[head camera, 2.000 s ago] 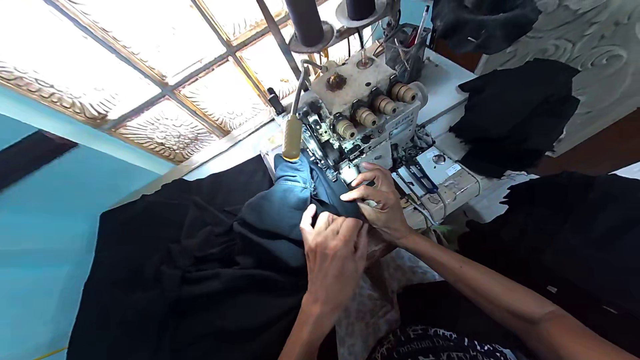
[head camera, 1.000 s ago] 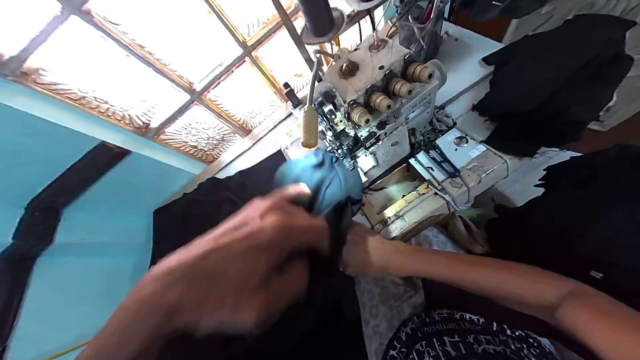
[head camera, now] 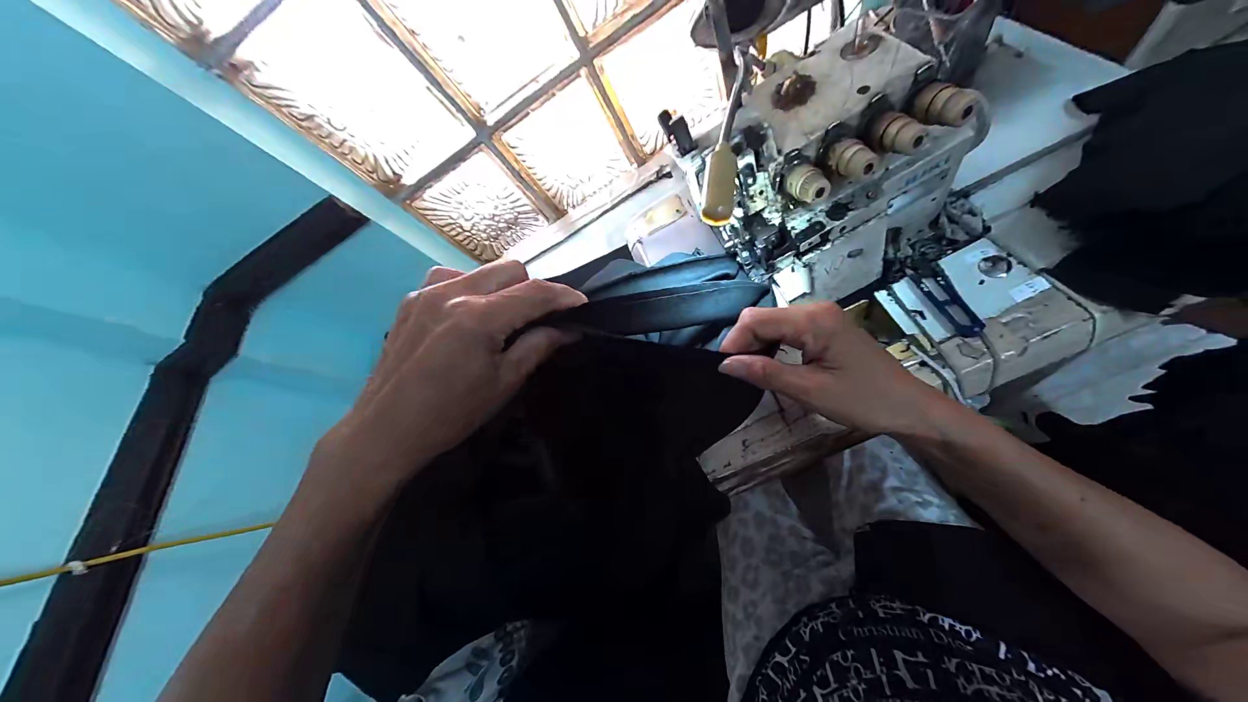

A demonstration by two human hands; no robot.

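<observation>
Dark fabric (head camera: 604, 439) is stretched between both hands and hangs down in front of me. My left hand (head camera: 468, 341) pinches its upper edge at the left, fingers over the top and thumb beneath. At the right, my right hand (head camera: 809, 361) grips the same edge between thumb and forefinger. Behind that edge, a part of the cloth lit bluish (head camera: 682, 283) lies bunched at the needle area of an overlock sewing machine (head camera: 829, 146). The machine stands just beyond my right hand, its lamp arm with a yellowish end (head camera: 720, 185) above the cloth.
Dark cloth pieces (head camera: 1170, 175) lie at the right, with more dark fabric (head camera: 1150, 448) below them. A windowed wall with patterned glass (head camera: 478, 205) rises behind the machine. A yellow cord (head camera: 166, 548) crosses the blue wall at the left. The wooden table edge (head camera: 770, 453) shows under my right hand.
Both hands were at the machine's needle area two seconds ago. They have since moved back from it and spread apart, with the dark fabric's edge now held up between them. The view has shifted.
</observation>
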